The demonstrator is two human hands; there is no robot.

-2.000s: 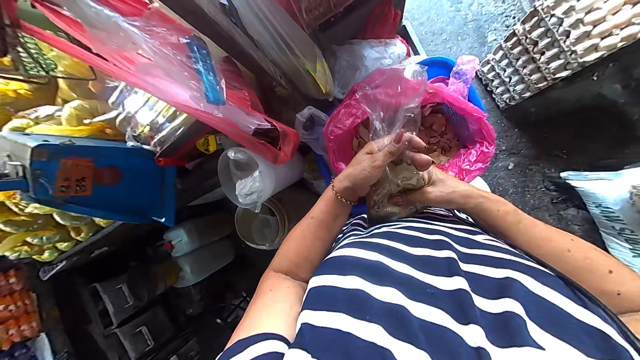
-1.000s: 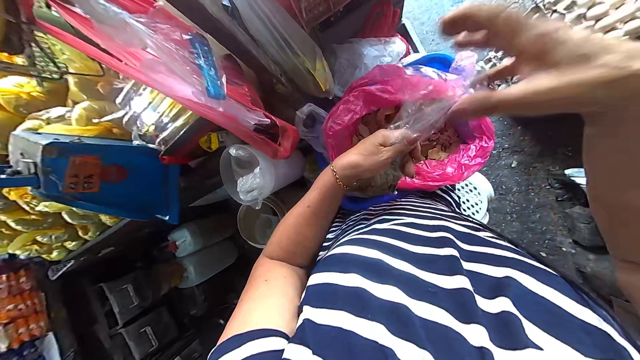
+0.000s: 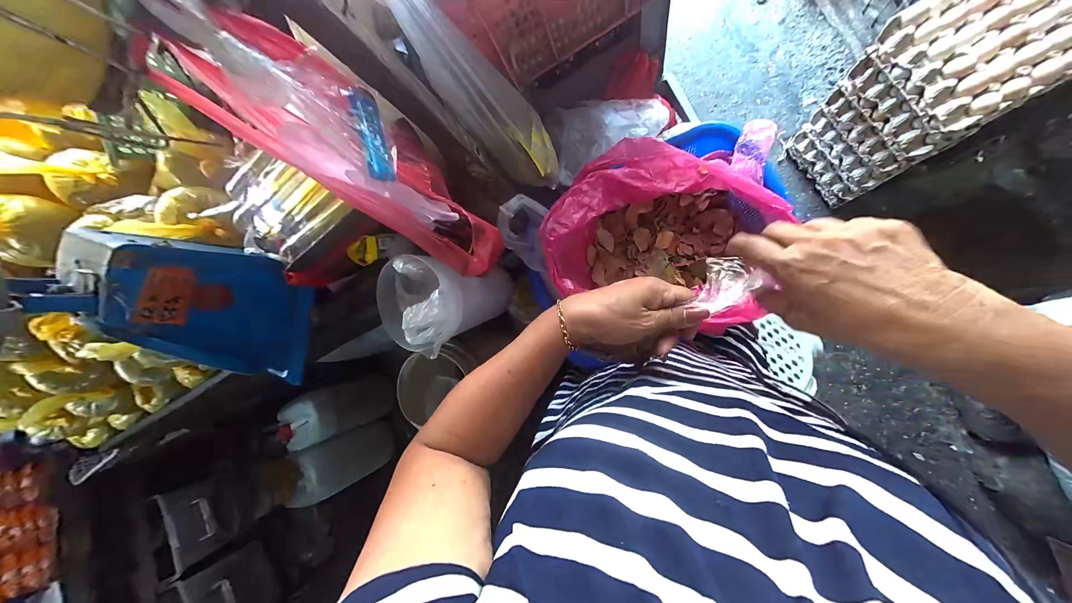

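Note:
My left hand (image 3: 632, 316), with a gold bracelet at the wrist, grips the gathered neck of a clear plastic bag (image 3: 727, 283). The lower part of that bag is mostly hidden under this hand. My right hand (image 3: 846, 268), slightly blurred, holds the bag's upper end between thumb and fingers. Behind both hands a pink plastic bag (image 3: 590, 193) stands open, holding dry reddish-brown flakes (image 3: 666, 230) that look like leaves or peel. It sits in a blue basket (image 3: 708, 138).
Stacked egg trays (image 3: 930, 92) stand at the upper right. To the left are a translucent plastic container (image 3: 444, 301), a red plastic bag (image 3: 335, 151), a blue metal box (image 3: 201, 301) and yellow-tied bags (image 3: 84, 385). White plastic jugs (image 3: 335, 419) lie lower left.
My right hand has come back from its raised position at the upper right onto the clear bag's end. Two seconds ago both hands were around the bag's filled part.

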